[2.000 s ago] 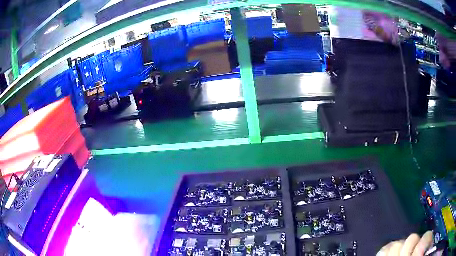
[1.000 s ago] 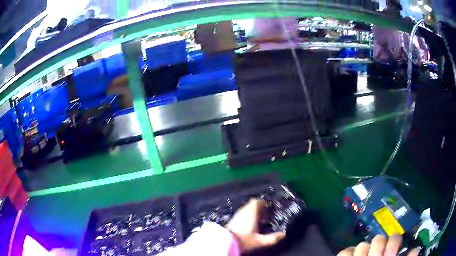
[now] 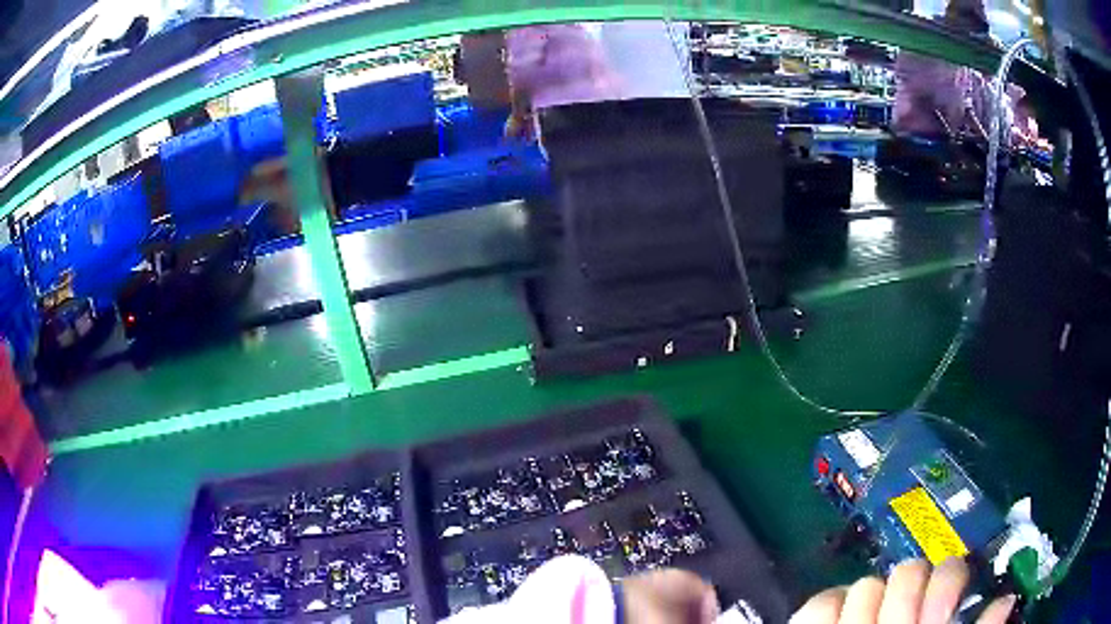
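Observation:
A black foam tray [image 3: 412, 518] with a centre divider lies in front of me. Circuit boards [image 3: 347, 506] sit in rows in its left section. In its right section, two boards [image 3: 607, 469] lie in the top row and another board [image 3: 664, 530] lies below at the right. My left hand [image 3: 668, 597] is blurred at the bottom edge, over the tray's lower right part; its fingertips are cut off. My right hand [image 3: 889, 597] is cut off at the bottom right, fingers curled round a dark syringe [image 3: 982, 607], mostly hidden. A green fitting [image 3: 1031, 568] shows beside it.
A blue controller box [image 3: 908, 494] stands at the right, with a crumpled white wipe [image 3: 1023, 534] beside it. A clear hose [image 3: 975, 293] loops above. Black stacked trays [image 3: 670, 207] stand behind. Violet-white light [image 3: 73, 591] glows at lower left. A person's pink sleeve [image 3: 554, 61] shows beyond.
The view has turned right since the first frame. My left hand has moved from over the right section down to the bottom edge. A board now lies at the right of the second row there.

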